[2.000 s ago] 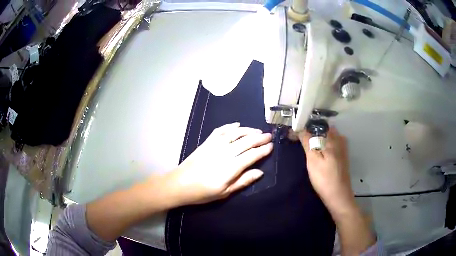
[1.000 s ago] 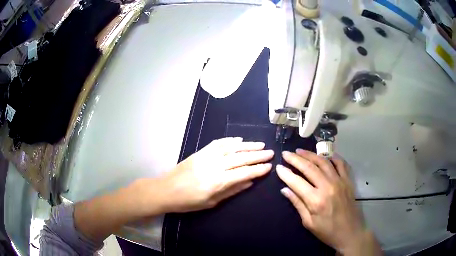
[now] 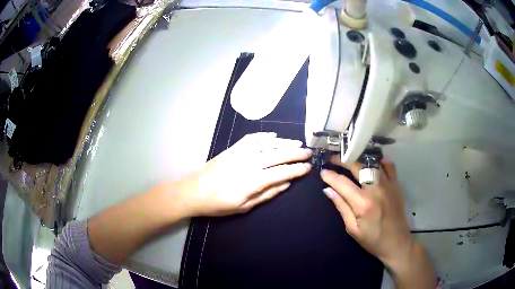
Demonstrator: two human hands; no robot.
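The dark front panel lies on the pale table, its curved cutout pointing away from me. Pale stitching runs along its left placket, and a short stitch line crosses it above my left hand. My left hand lies flat on the panel, fingertips just left of the presser foot. My right hand rests on the panel right of the foot, thumb and fingers apart, some fingers partly hidden behind the tension knob. The pocket's edges cannot be clearly told from the panel.
The cream machine head fills the right side, with a blue tube behind it. At left, a black bundle with white tickets lies on plastic-covered cardboard. A pale box with a yellow label stands at the upper right.
The panel has moved away from me under the foot, and its left tip has unfolded upward. My left hand has moved slightly forward. My right hand has come back from beside the needle, then shifted slightly forward again.
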